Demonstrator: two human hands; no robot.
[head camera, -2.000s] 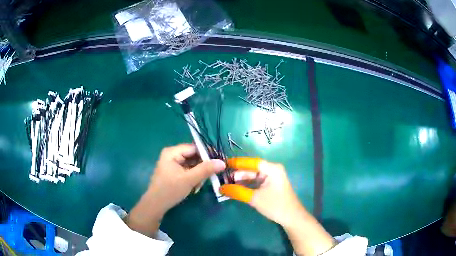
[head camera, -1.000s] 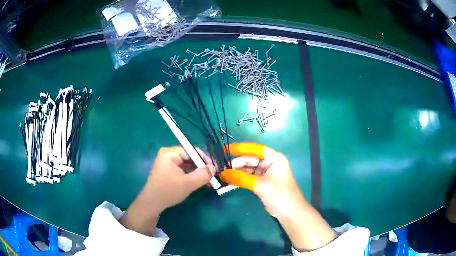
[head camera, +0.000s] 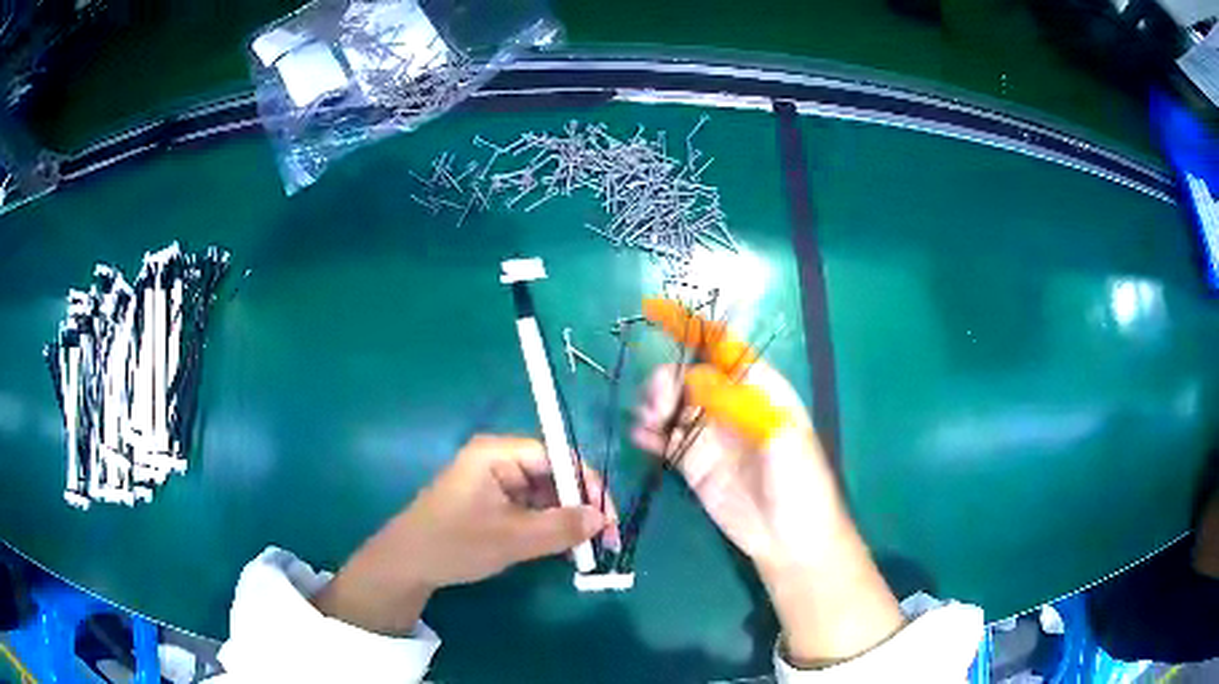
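Observation:
My left hand (head camera: 515, 515) holds a wire harness (head camera: 542, 388) near its lower end. The harness is a white strip, nearly upright in view, with a white connector at the top (head camera: 523, 270) and another at the bottom (head camera: 604, 581). Black lead wires (head camera: 642, 505) fan up and right from the bottom connector. My right hand (head camera: 729, 428), blurred, has orange finger cots and is at the small group of grey pin-like pieces. Some black wires pass behind or between its fingers; whether it pinches a wire or a piece I cannot tell.
A loose heap of grey pin-like pieces (head camera: 628, 181) lies at top centre. A harness pile (head camera: 127, 381) lies at left. A clear plastic bag (head camera: 314, 127) with white labels is at the top left on the rail. A dark stripe (head camera: 806, 254) crosses the green surface.
My right hand has moved up and right, away from my left hand, to the small grey pieces. The harness has turned more upright, and its lower end has come nearer to me.

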